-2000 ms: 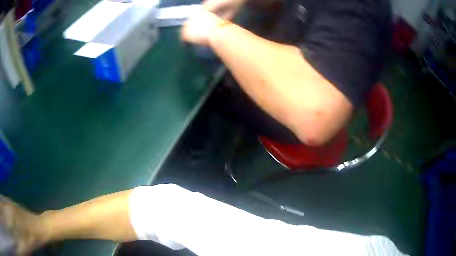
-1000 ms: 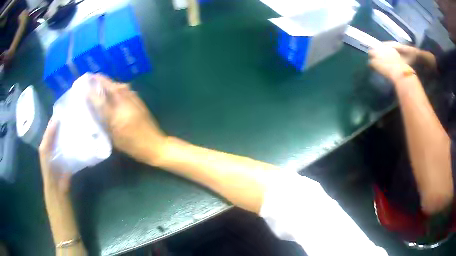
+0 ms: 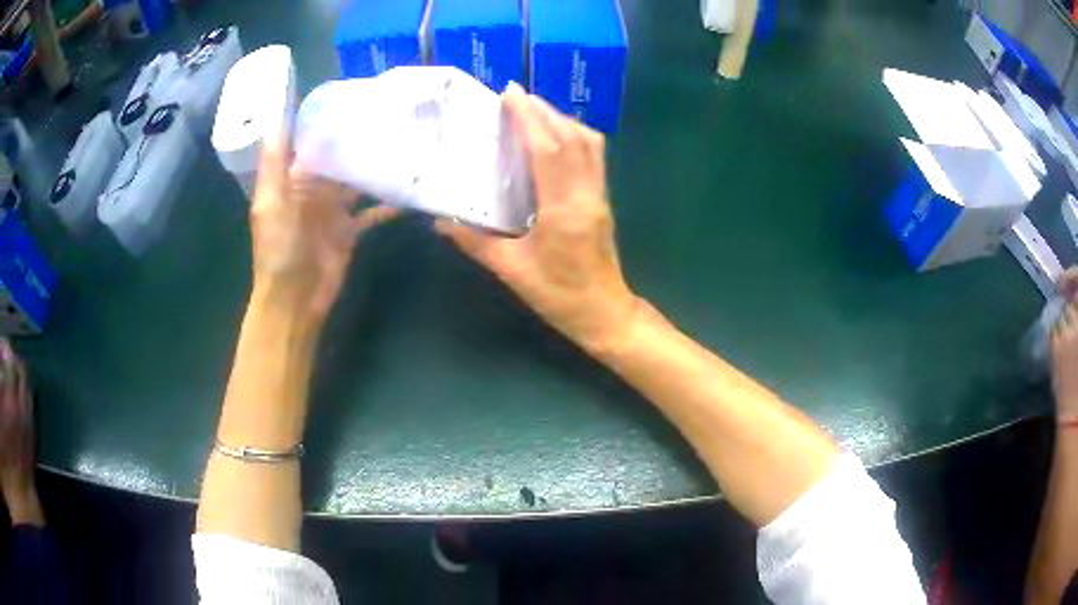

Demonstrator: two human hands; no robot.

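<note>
A whitish oval unit (image 3: 414, 142), which looks wrapped in thin clear film, is held up over the green table between both hands. It lies lengthwise across the view. My left hand (image 3: 302, 225) holds its left end, with the fingers partly hidden behind it. My right hand (image 3: 562, 207) grips its right end, thumb below and fingers at the far side. A finished unit with a white lid (image 3: 254, 106) stands on the table just left of the held unit, partly behind my left hand.
Closed blue cartons (image 3: 576, 59) stand in a row at the far middle. Frosted tanks with black modules (image 3: 148, 177) lie at the left. An open carton (image 3: 963, 177) stands at the right. Other people's hands (image 3: 14, 414) show at both side edges. The green table's curved edge (image 3: 390, 514) is near me.
The view has swung left and levelled. Both hands still hold the whitish unit, which has turned from upright to crosswise and now appears nearer the middle.
</note>
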